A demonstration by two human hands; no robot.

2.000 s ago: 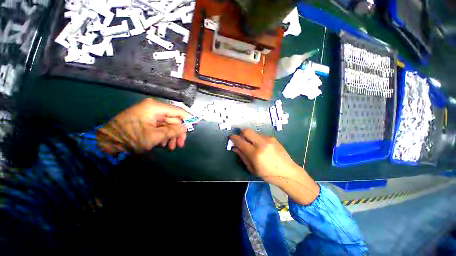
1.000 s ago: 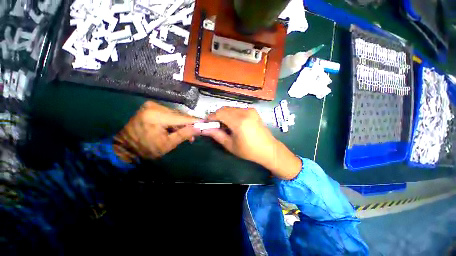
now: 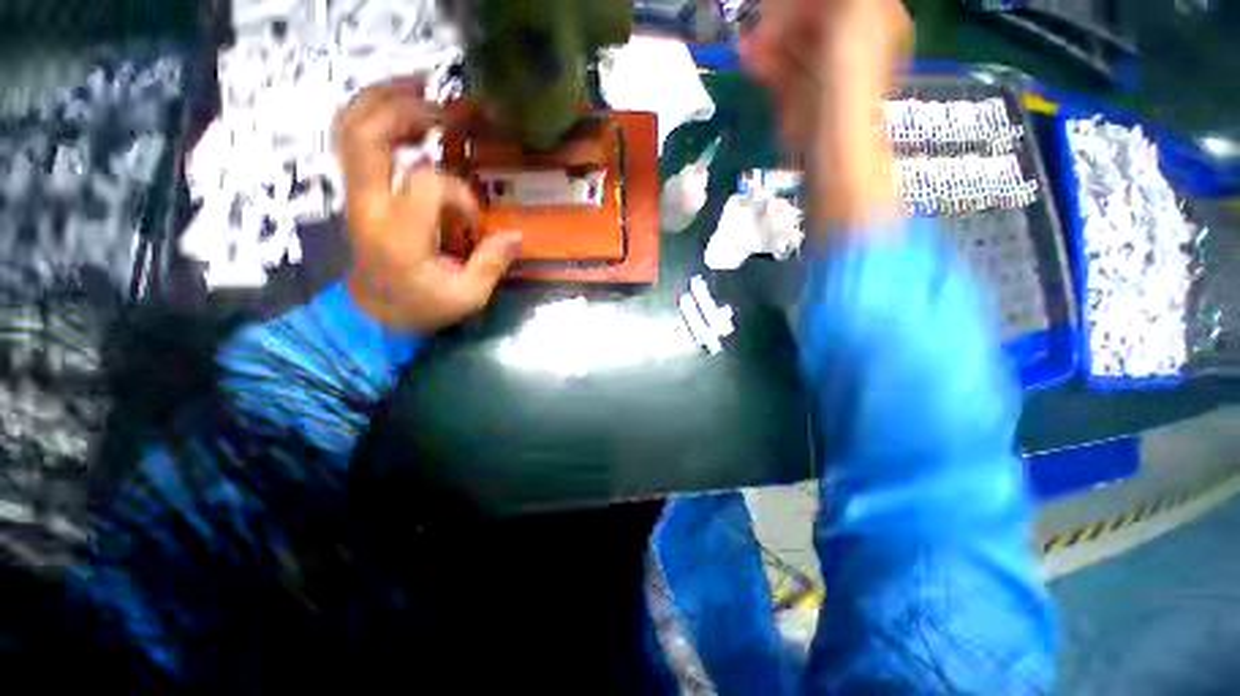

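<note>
The orange-brown press fixture (image 3: 571,239) lies under the olive-green press body (image 3: 533,61). A silver-white slotted nest (image 3: 544,188) sits on it. My left hand (image 3: 415,224) is at the fixture's left edge, fingers curled and apart; something whitish shows near the fingertips, but I cannot tell whether it is held. My right hand (image 3: 830,68) is raised at the top, right of the press, blurred and partly cut off; its grip is unclear. A little group of small white pieces (image 3: 704,316) lies on the bench before the press.
A black tray of loose white parts (image 3: 252,177) is left of the press. Crumpled white tissue (image 3: 748,229) and a translucent dropper bottle (image 3: 687,190) lie right of it. Farther right are the tray with neat white rows (image 3: 1013,272) and a blue bin of loose parts (image 3: 1135,258).
My hands, together around a white part a second ago, have separated. My left hand has moved up to the fixture, my right hand far up and right. The camera view has shifted.
</note>
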